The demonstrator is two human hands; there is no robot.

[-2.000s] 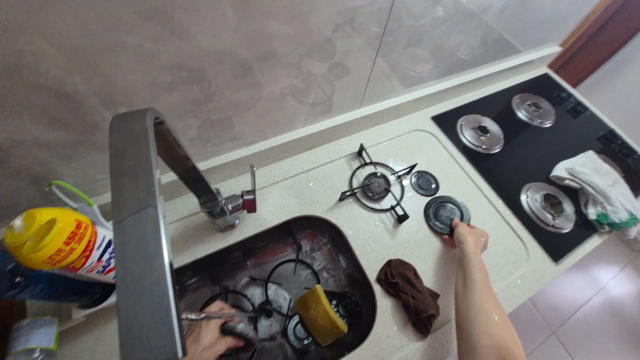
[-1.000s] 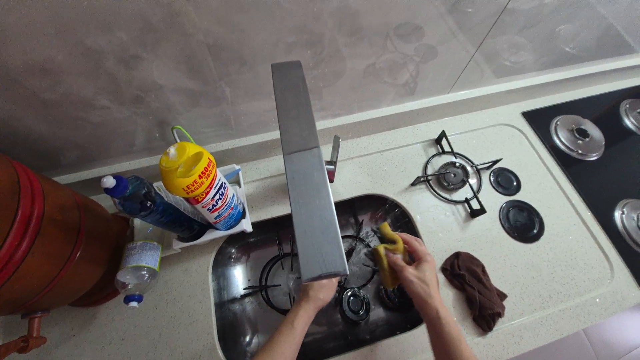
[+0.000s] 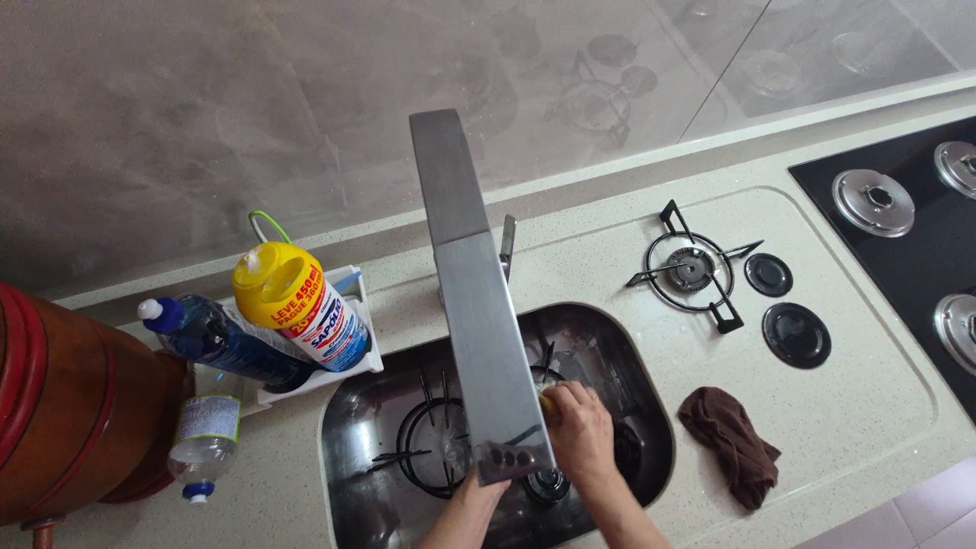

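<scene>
My right hand [image 3: 581,428] grips a yellow sponge [image 3: 547,406] over the right half of the stainless steel sink [image 3: 358,499], beside the tap spout. Most of my left hand [image 3: 482,492] is hidden beneath the tap spout [image 3: 492,343]; its wrist shows, and what its fingers hold cannot be seen. A black pan support [image 3: 408,457] lies in the sink's left half, and part of another shows behind my right hand. Below that hand, a dark burner part [image 3: 547,484] rests on the sink floor.
Right of the sink are a pan support [image 3: 732,309] around a burner head [image 3: 690,268], two black burner caps [image 3: 797,335] and a brown cloth [image 3: 732,442]. Bottles [image 3: 305,305] in a white caddy [image 3: 374,358], a clear bottle [image 3: 204,438] and a clay water filter [image 3: 69,396] stand left. A cooktop [image 3: 869,236] is at right.
My right hand, earlier at a burner cap on the counter, is now in the sink with the sponge. The sponge has moved left, close to the spout. The view has swung left.
</scene>
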